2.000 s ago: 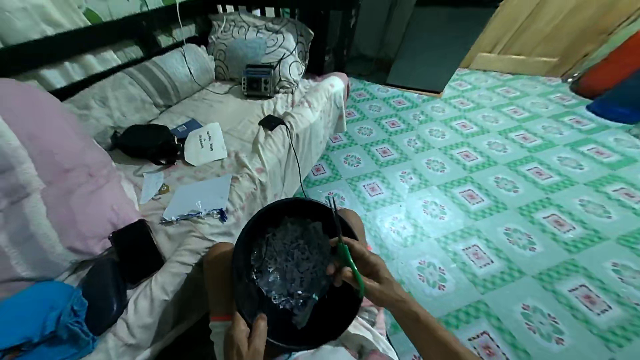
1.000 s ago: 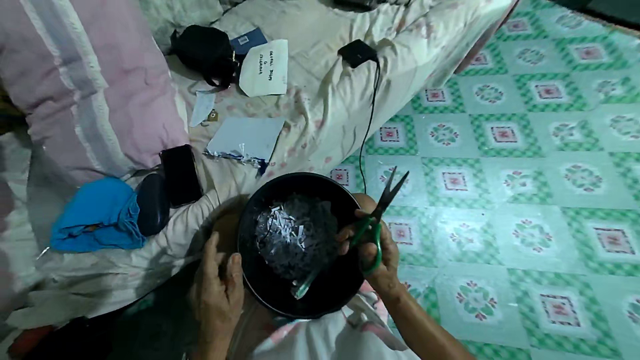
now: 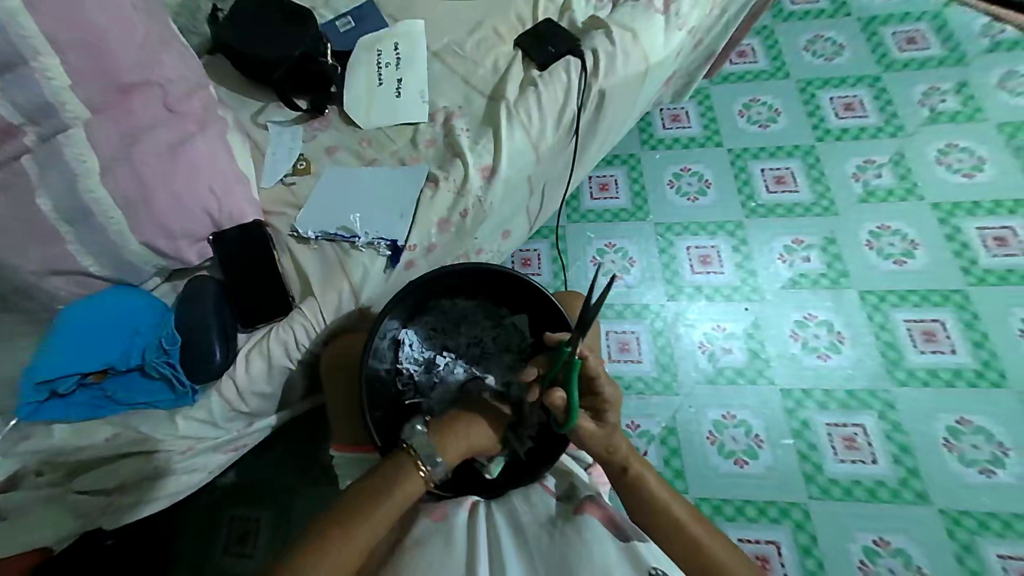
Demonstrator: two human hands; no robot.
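A round black bowl (image 3: 374, 344) rests on the lap, holding dark shredded scraps (image 3: 472, 324) and a patch of shiny silvery pieces (image 3: 432, 364). Green-handled scissors (image 3: 573, 376) are in my right hand (image 3: 596, 400), over the bowl's right rim, with the blades slightly apart and pointing up and away. My left hand (image 3: 472, 428), with a watch and a bracelet at its wrist, reaches down inside the bowl among dark scraps. Its fingers are partly hidden, so its grip does not show clearly.
On the cloth-covered seat at left lie a grey flat sheet (image 3: 360, 204), a black phone (image 3: 251, 274), a dark oval case (image 3: 206, 329), a blue cloth (image 3: 108, 356), a paper bearing writing (image 3: 388, 76) and a black bag (image 3: 276, 48). A black adapter (image 3: 548, 43) trails its cord beside the bowl.
My left hand has moved from beside the bowl's left rim into it. My right hand still has the scissors, and their blades are closer together. The view has tilted down since the oldest frame.
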